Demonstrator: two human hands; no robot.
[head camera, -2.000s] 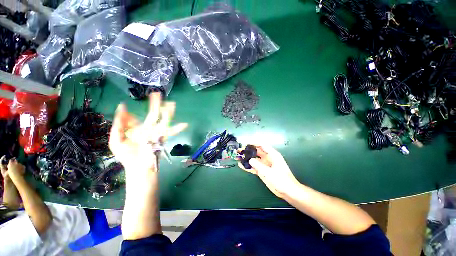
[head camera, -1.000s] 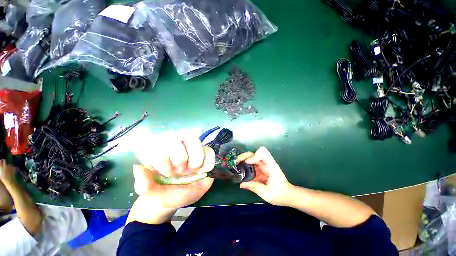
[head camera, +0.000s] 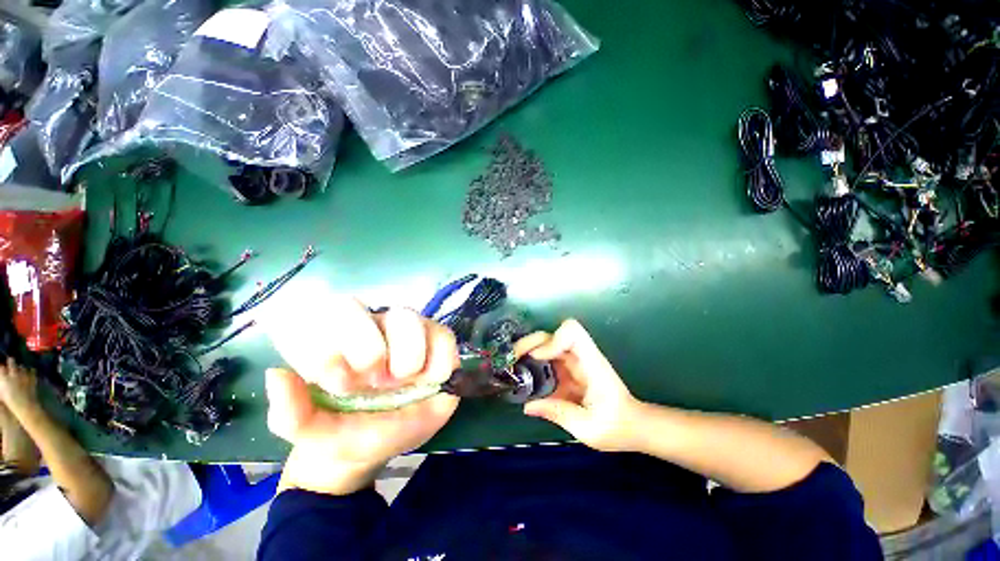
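Note:
My left hand (head camera: 367, 384) is closed around pale-green-handled pliers (head camera: 378, 399). Their dark jaws point right and reach the near side of a black plastic housing (head camera: 531, 379). My right hand (head camera: 587, 386) holds the housing between thumb and fingers. A green circuit board (head camera: 502, 357) with thin red wires is beside the housing, partly hidden. A black coiled cable (head camera: 485, 298) and a blue handle (head camera: 450, 294) lie just beyond my hands. Whether the jaws grip a wire or the housing cannot be told.
A heap of tiny grey parts (head camera: 509, 197) lies mid-table. Clear bags of black parts (head camera: 428, 71) lie at the back left. A cable heap (head camera: 143, 318) and red bag (head camera: 38, 268) are left. Another heap with connectors (head camera: 877, 153) is right. Another person's arm (head camera: 49, 433) shows at far left.
Since two seconds ago, my left hand has turned from open-fingered to closed around the pliers and moved right to the housing. Since one second ago, the jaws show more clearly at the housing.

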